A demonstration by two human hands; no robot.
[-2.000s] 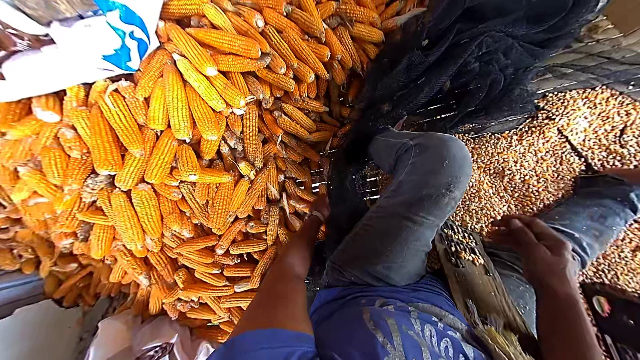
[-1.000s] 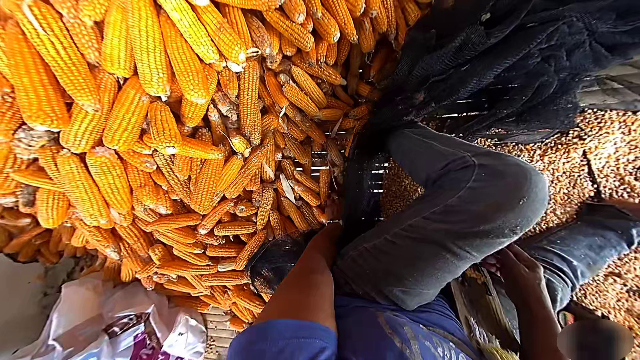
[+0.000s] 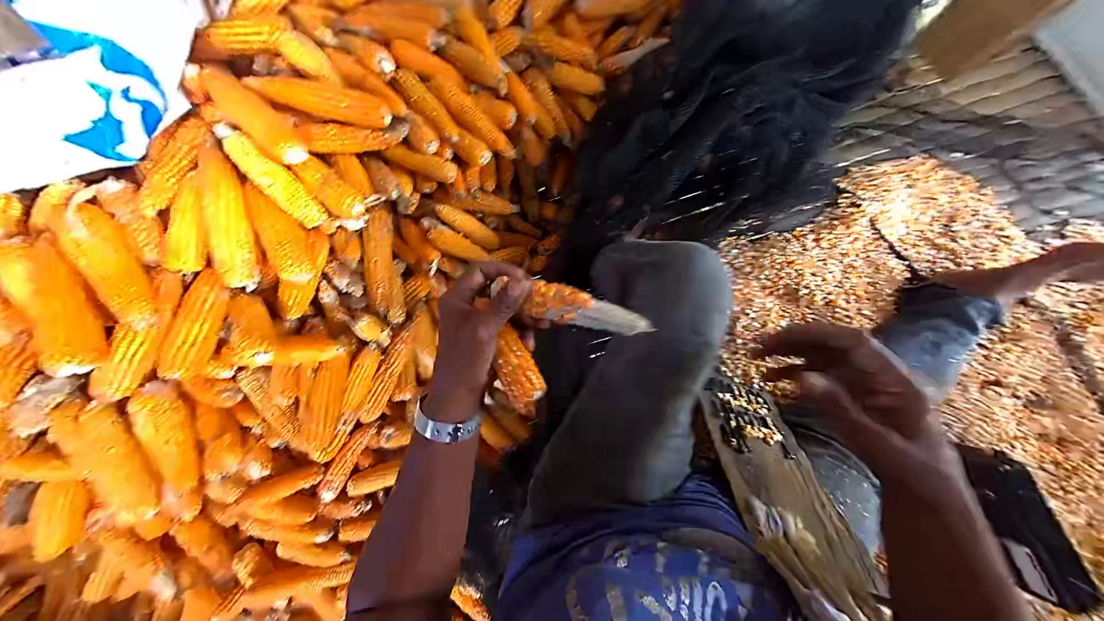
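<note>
My left hand (image 3: 483, 323), with a metal band at the wrist, grips a corn cob (image 3: 591, 309) whose pale pointed end sticks out toward my raised knee. Another cob (image 3: 517, 371) lies or hangs just below that hand; whether it is held too cannot be told. My right hand (image 3: 849, 388) is raised over my other leg, fingers apart and slightly blurred, with nothing in it. Beside it a worn wooden board (image 3: 768, 483) leans between my legs, with a dark slotted part (image 3: 749, 418) near its upper end holding loose kernels.
A large heap of husked corn cobs (image 3: 293, 198) fills the left side. Black netting (image 3: 716, 112) is bunched beyond my knee. Loose kernels (image 3: 802, 276) spread over a woven floor (image 3: 992, 129) at right. A white and blue sack (image 3: 86, 95) lies at upper left; a dark flat object (image 3: 1026, 526) is at lower right.
My left hand has come up from beside the heap near my thigh and now shows a cob in its grip. My right hand has lifted off the area by the board.
</note>
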